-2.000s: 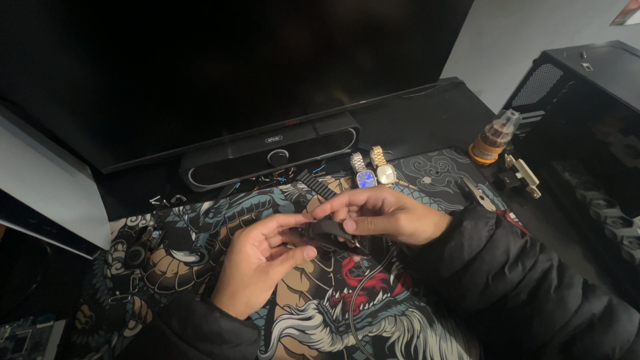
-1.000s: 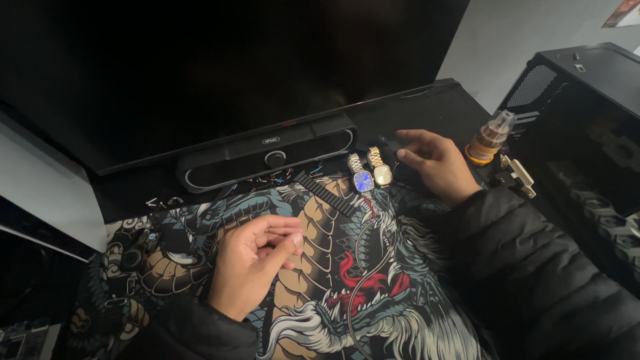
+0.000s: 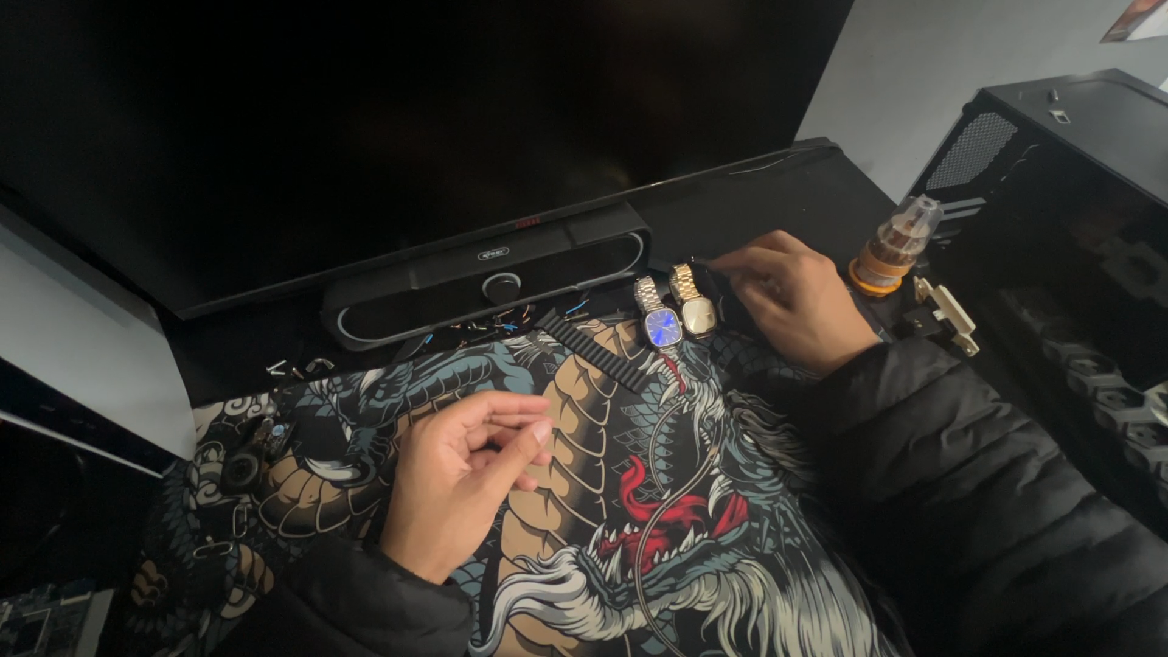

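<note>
My left hand (image 3: 470,474) hovers over the dragon-print desk mat (image 3: 566,538), fingers loosely curled, nothing visible in it. Further back, my right hand (image 3: 794,297) reaches down just right of the gold-coloured wristwatch (image 3: 698,315). Its fingertips meet at a small dark thing on the black surface; whether they grip it is unclear. Left of the gold watch lies a silver-coloured wristwatch with a blue face (image 3: 662,327). A black ribbed watch band (image 3: 595,352) lies slantwise on the mat between the hands.
A large black screen (image 3: 411,119) stands behind a black soundbar (image 3: 493,278), with small coloured bits scattered before it. At right are a clear-capped bit holder with an orange base (image 3: 894,248), a cream-coloured connector (image 3: 946,315) and a black computer case (image 3: 1077,201). A thin cord (image 3: 650,529) crosses the mat.
Two seconds ago both hands were together on a dark object over the mat. My right hand has moved away to the right and back, beside the watches; the left hand no longer touches that object.
</note>
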